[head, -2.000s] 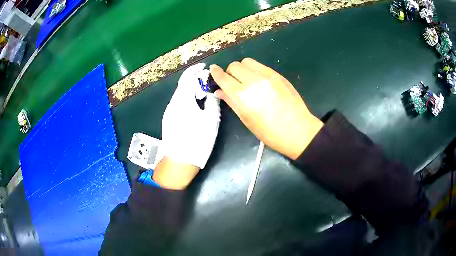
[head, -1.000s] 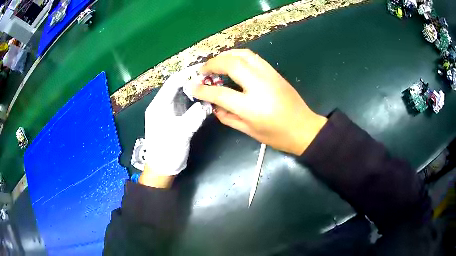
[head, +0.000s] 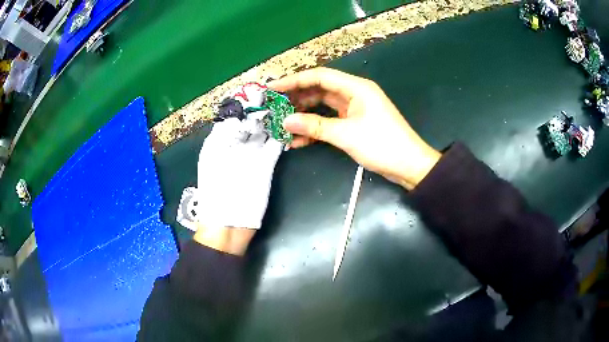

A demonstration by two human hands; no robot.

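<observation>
A green circuit board [head: 279, 117] is held upright between my hands, its solder side showing. My right hand [head: 347, 120], bare, grips its right edge between thumb and fingers. My left hand [head: 239, 170], in a white glove, holds the board's left side and the parts joined to it. Red wire and a black part [head: 230, 109] show above the glove's fingers. Whether the left hand also holds a housing is hidden. A white housing [head: 187, 208] lies on the bench, partly covered by my left hand.
A pale pointed stick [head: 348, 224] lies on the dark green bench. A blue divider sheet [head: 100, 220] is at left. Wired sub-assemblies [head: 566, 135] lie at right, more along the upper right. The green conveyor [head: 200, 40] carries small units behind the chipped edge strip [head: 320, 45].
The board's green solder side has come into view between the hands. The black part now shows at the left fingertips. A unit on the conveyor at upper left has shifted slightly left and down.
</observation>
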